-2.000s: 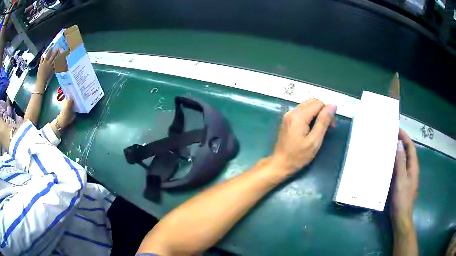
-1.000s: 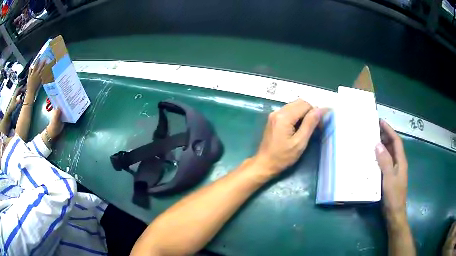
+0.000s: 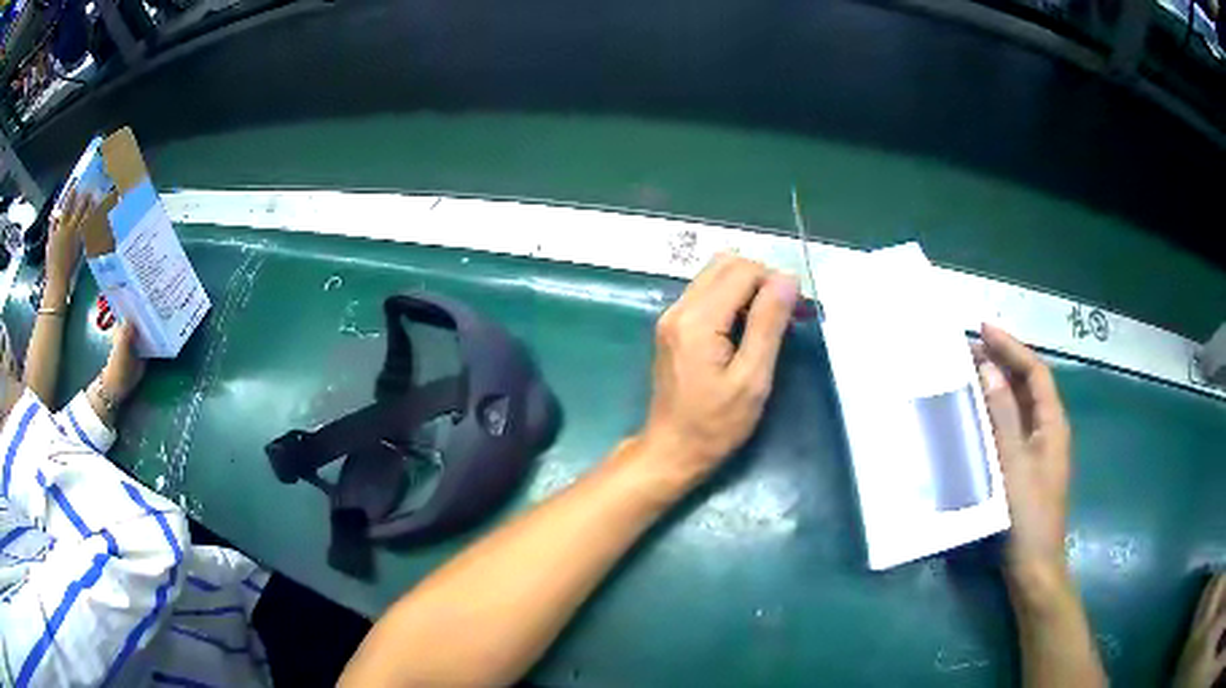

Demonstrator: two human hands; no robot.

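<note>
A white product box (image 3: 894, 430) stands tilted over the bench in front of me, with a grey picture on the face towards me. A thin flap edge sticks up at its upper left. My right hand (image 3: 1033, 450) holds the box along its right side, fingers partly behind it. My left hand (image 3: 713, 370) is beside the box's upper left, thumb and forefinger nearly together. A small dark reddish spot shows by its fingertips; whether they grip anything is unclear.
A black head strap mount (image 3: 457, 430) lies on the green bench (image 3: 753, 591) left of my forearm. A white edge rail (image 3: 538, 235) crosses behind. At left a person in a striped shirt (image 3: 94, 538) holds another box (image 3: 155, 269). Another hand (image 3: 1206, 638) shows at lower right.
The box has turned, so the face with the grey picture now shows instead of the plain white one. The brown flap now appears edge-on at the upper left. The view has shifted right.
</note>
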